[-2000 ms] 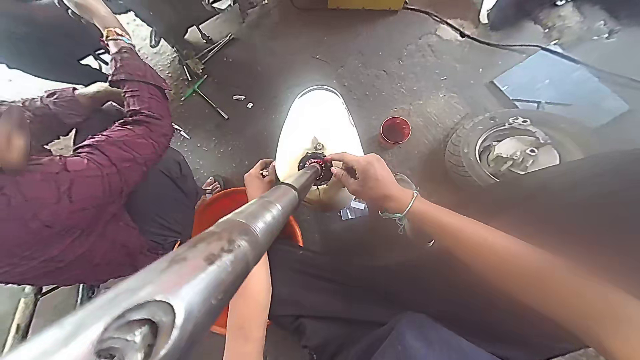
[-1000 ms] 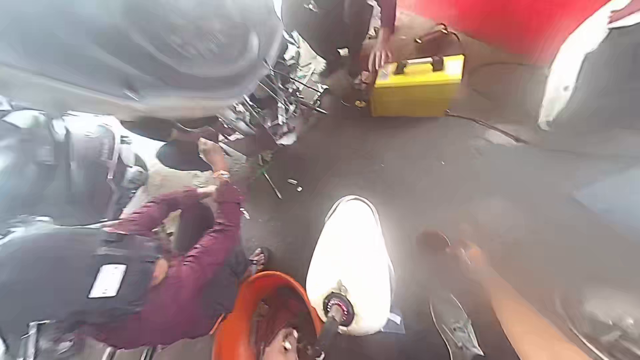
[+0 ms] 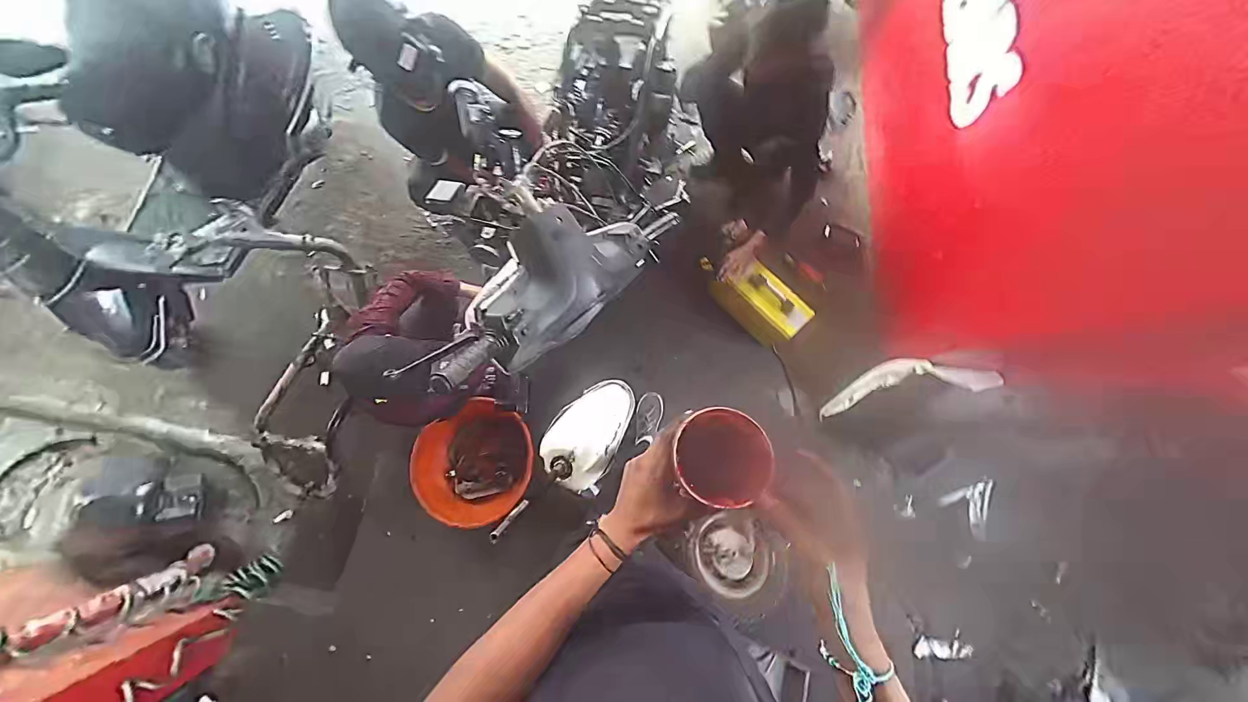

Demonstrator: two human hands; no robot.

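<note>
My left hand [image 3: 650, 497] grips the left side of a red cup-shaped container [image 3: 723, 458], its open mouth facing up at me. At the container's right side is my right hand [image 3: 804, 487], blurred; whether its fingers press on the container cannot be told. Beyond my left wrist a white oval motorcycle part [image 3: 597, 429] with a dark round fitting lies on the ground. An orange bucket [image 3: 421, 468] with dark things in it stands left of that part. Below the container a small wheel [image 3: 731, 554] lies flat.
A partly stripped motorcycle [image 3: 565, 273] stands ahead, with people crouching around it. Further right, a person's hand rests on a yellow case [image 3: 765, 297]. A metal tube [image 3: 509, 522] lies by the bucket. A large red surface [image 3: 1053, 214] fills the upper right.
The red container, on the ground two seconds ago, is now up in my left hand. Both hands have left the white part, and the long metal shaft seen there is gone from view. The view has shifted widely.
</note>
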